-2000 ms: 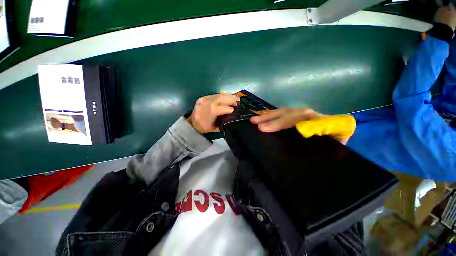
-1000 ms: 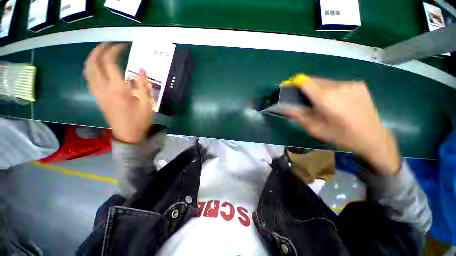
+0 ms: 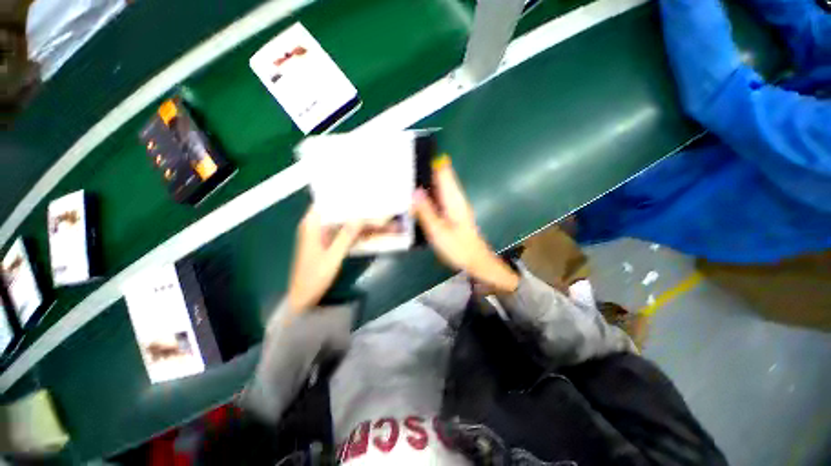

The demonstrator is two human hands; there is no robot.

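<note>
A white-faced box sleeve (image 3: 360, 182) with a dark side strip is held in front of me over the near rail and worktop. It is blurred, and I cannot tell whether a box is inside. My left hand (image 3: 321, 259) grips its lower left edge. My right hand (image 3: 456, 227), with a yellow covering on a finger, holds its dark right side. A stack of sleeves (image 3: 164, 323) lies white face up on the green worktop at the left, with dark edges showing.
The green belt beyond the pale rail (image 3: 219, 218) carries a black-and-orange box (image 3: 185, 155) and several white-topped boxes (image 3: 305, 82). A metal upright (image 3: 492, 41) stands by the rail. A pale yellow object (image 3: 35, 420) is at lower left. A person in blue (image 3: 756, 164) is at right.
The view has turned and shifted. My hands, apart one second ago, are now together on the white-faced sleeve. The black box in front of me two seconds ago no longer shows there.
</note>
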